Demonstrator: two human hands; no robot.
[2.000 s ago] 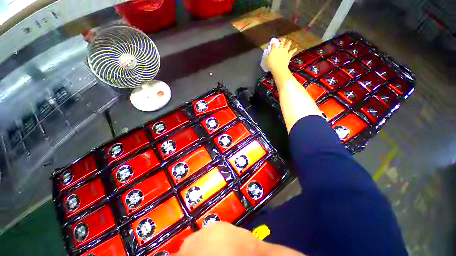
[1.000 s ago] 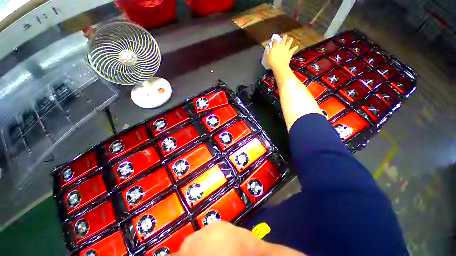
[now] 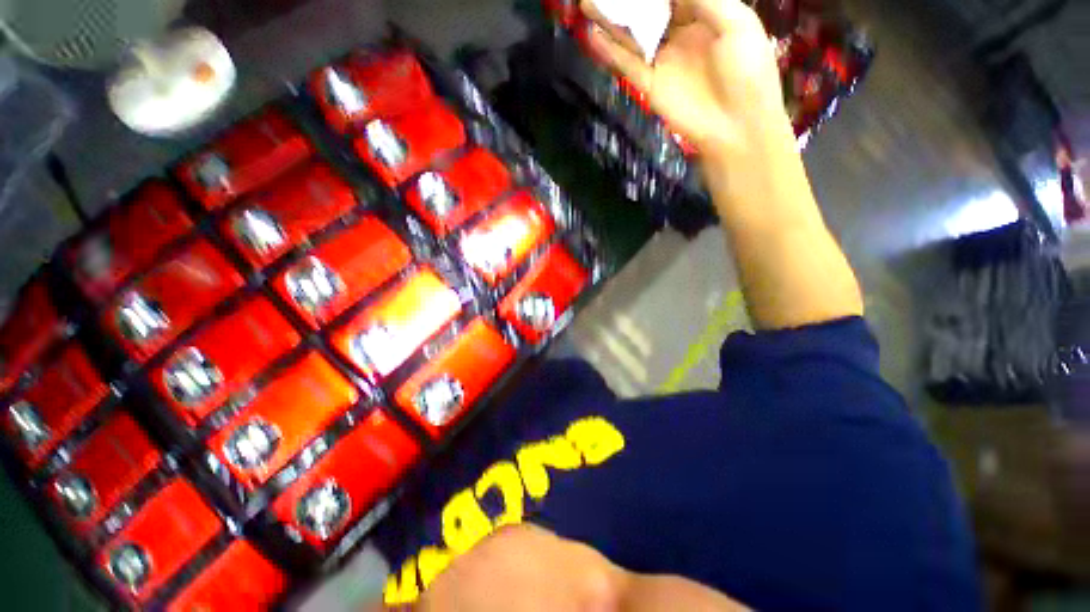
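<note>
A black plastic tray [image 3: 400,412] lies at the left, its pockets filled with glossy red units [image 3: 359,490], each with a round silver insert. Its left and lower parts are cut off by the frame edge. My right hand [image 3: 717,72] is raised at the top centre, palm partly turned up, with a white cloth [image 3: 642,19] between its fingers. The hand is in front of a second tray stack [image 3: 640,153] with red units, partly hidden and blurred. My left hand is not in view; bare skin at the bottom edge cannot be told as a hand.
A fan's white base [image 3: 173,81] stands behind the left tray, its cage cut off at the top left. A yellow line [image 3: 705,341] runs on the grey floor between the trays and my sleeve. A dark ribbed pile [image 3: 998,313] stands at the right.
The view has shifted, so both trays and the fan sit higher and further left. My right hand has turned palm up and no longer reaches over the second tray's far corner; it still holds the cloth.
</note>
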